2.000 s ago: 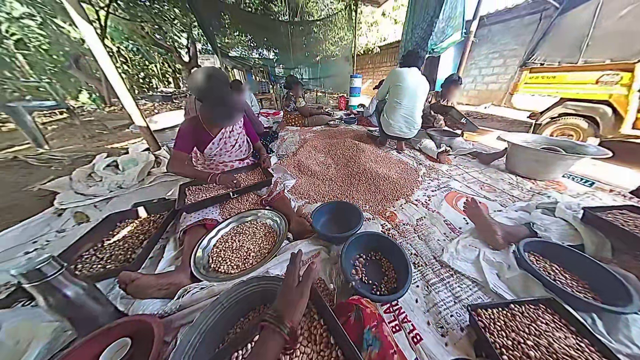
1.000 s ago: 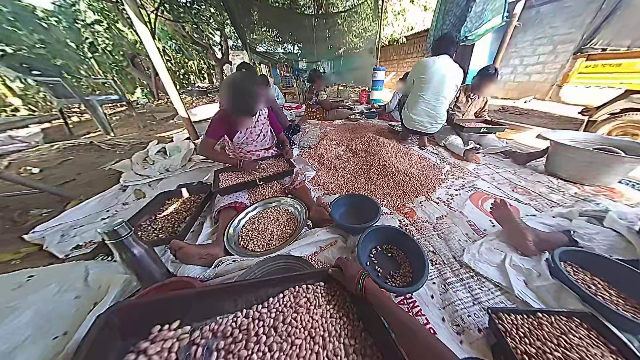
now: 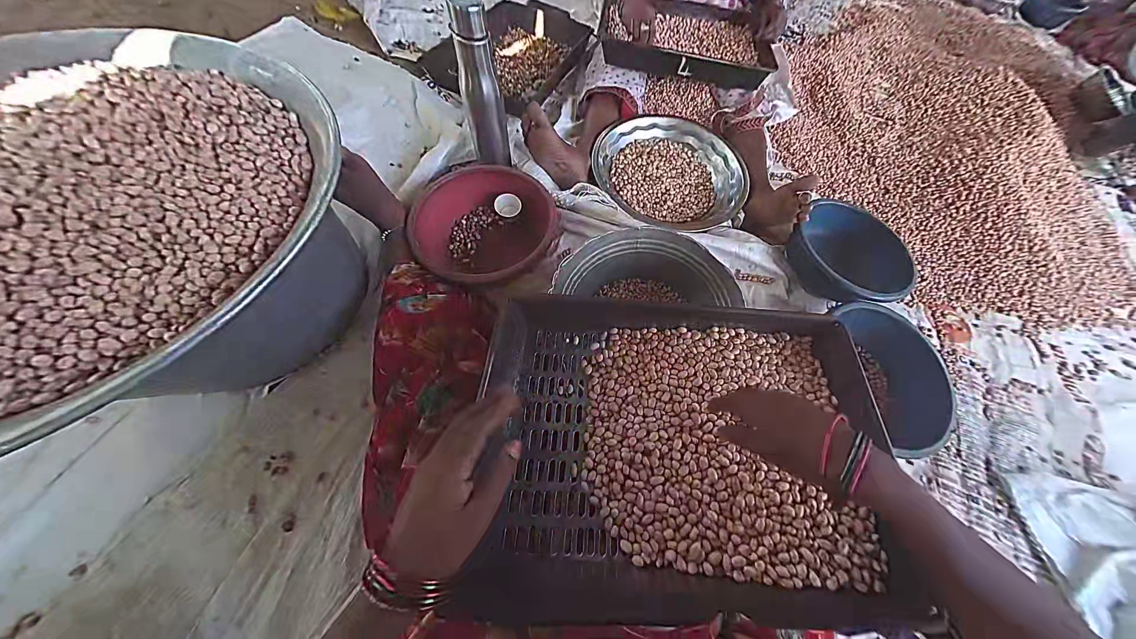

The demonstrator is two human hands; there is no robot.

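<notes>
A black slotted plastic tray (image 3: 550, 586) lies across my lap, with pinkish-brown nuts or seeds (image 3: 692, 470) heaped over its middle and right. Bare slots show along its left side. My left hand (image 3: 457, 484), wearing bangles, is at the tray's left wall with fingers spread; whether it grips the wall is unclear. Palm down, my right hand (image 3: 785, 435) rests on or just over the seeds, its fingers pointing left. Its fingertips are partly hidden, and I cannot tell if it holds any seeds.
A large metal basin (image 3: 311, 293) full of seeds stands at left. Beyond the tray are a red bowl (image 3: 484, 262) with a small cup, a grey basin (image 3: 652, 244), a steel plate (image 3: 728, 169), two blue bowls (image 3: 852, 253), a steel bottle (image 3: 479, 89), another person's feet and a seed heap (image 3: 932, 151).
The view has swung down and left, showing the large basin. My right hand has moved from the tray's far edge to over the seeds. My left hand has come into view at the left wall.
</notes>
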